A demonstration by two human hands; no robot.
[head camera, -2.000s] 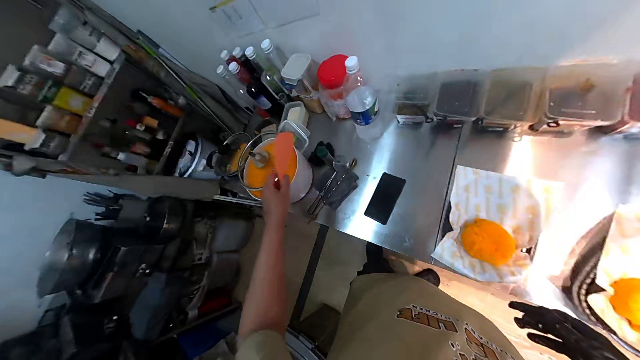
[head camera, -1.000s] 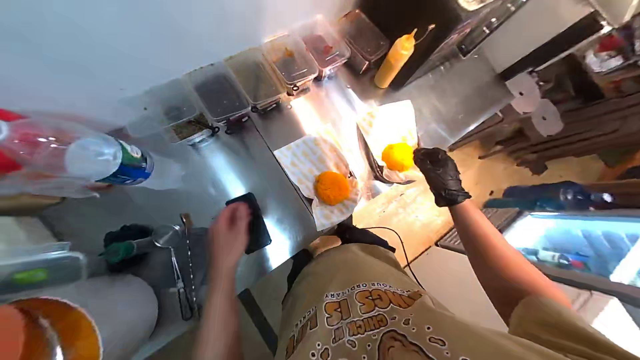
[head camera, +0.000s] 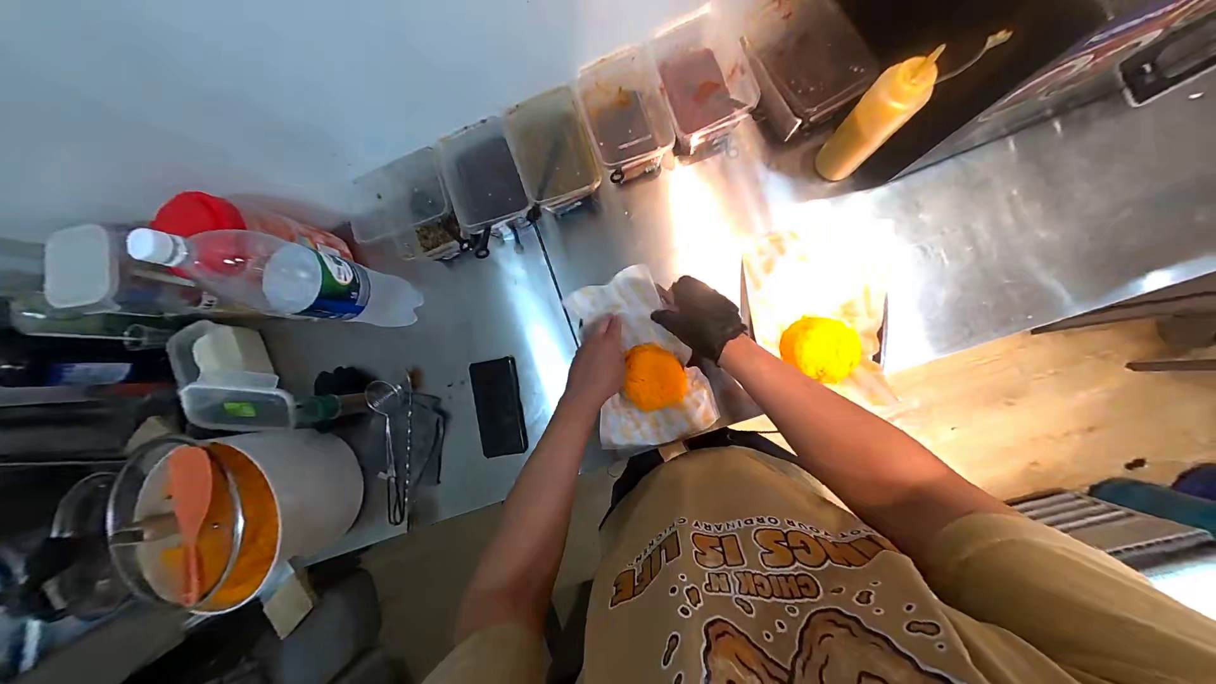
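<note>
A round orange food portion (head camera: 655, 377) lies on a sheet of patterned paper (head camera: 632, 429) on the steel counter. My bare left hand (head camera: 597, 363) grips the paper's left side, beside the food. At the paper's upper right edge is my right hand (head camera: 701, 316) in a black glove, its fingers curled on the paper. Further right, a second orange portion (head camera: 820, 349) rests on another patterned sheet (head camera: 798, 275) under bright light. A black phone (head camera: 499, 407) lies left of my left hand.
Lidded plastic containers (head camera: 553, 147) line the wall, with a yellow squeeze bottle (head camera: 879, 116) at their right. Left stand a clear plastic bottle (head camera: 318, 277), a whisk (head camera: 396, 465) and a white pot of orange sauce (head camera: 318, 484) holding a strainer and an orange spatula (head camera: 190, 513).
My left hand has moved from the phone to the left paper. My gloved right hand has moved left from the other sheet to the same paper.
</note>
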